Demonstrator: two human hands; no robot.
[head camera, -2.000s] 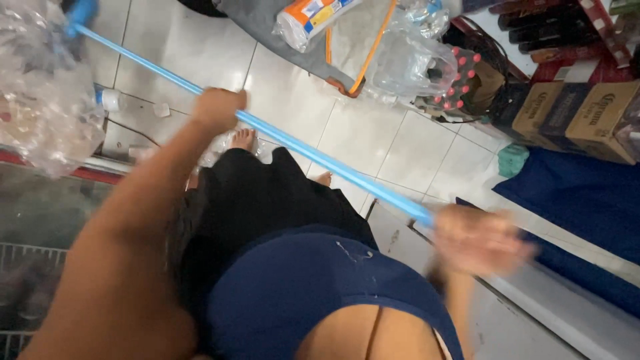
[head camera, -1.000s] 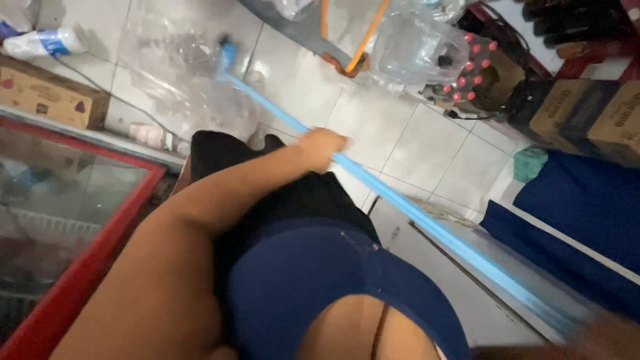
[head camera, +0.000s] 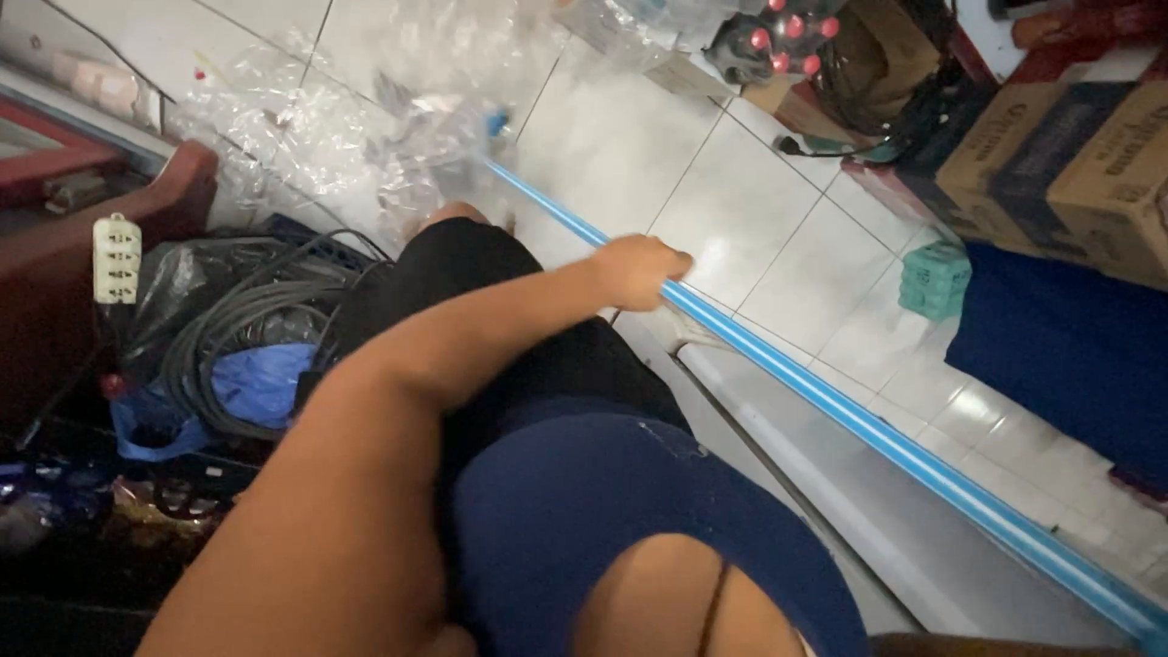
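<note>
My left hand (head camera: 641, 272) is closed round a long light-blue pole (head camera: 821, 385), which slants from the upper middle to the lower right corner. Its far end, with a small blue piece (head camera: 497, 121) near it, is blurred among crumpled clear plastic wrap (head camera: 301, 137) on the tiled floor (head camera: 630, 137). The plastic lies next to my foot. My right hand is out of frame; what may be a sliver of my right forearm shows at the bottom edge. The pole's near end runs out of frame at the lower right.
Cardboard boxes (head camera: 1109, 169) and a dark blue cloth (head camera: 1049, 356) are at the right, near a small green pack (head camera: 933, 278). Coiled grey cable (head camera: 196, 365) and a power strip (head camera: 118, 260) are at the left. A white appliance edge (head camera: 803, 456) runs beside my legs. Bottles with red caps (head camera: 776, 46) stand at the top.
The pole's far end has moved from the upper left toward the middle, now among the plastic. My right hand, seen on the pole before, has left the frame. The view has shifted, showing the coiled cable.
</note>
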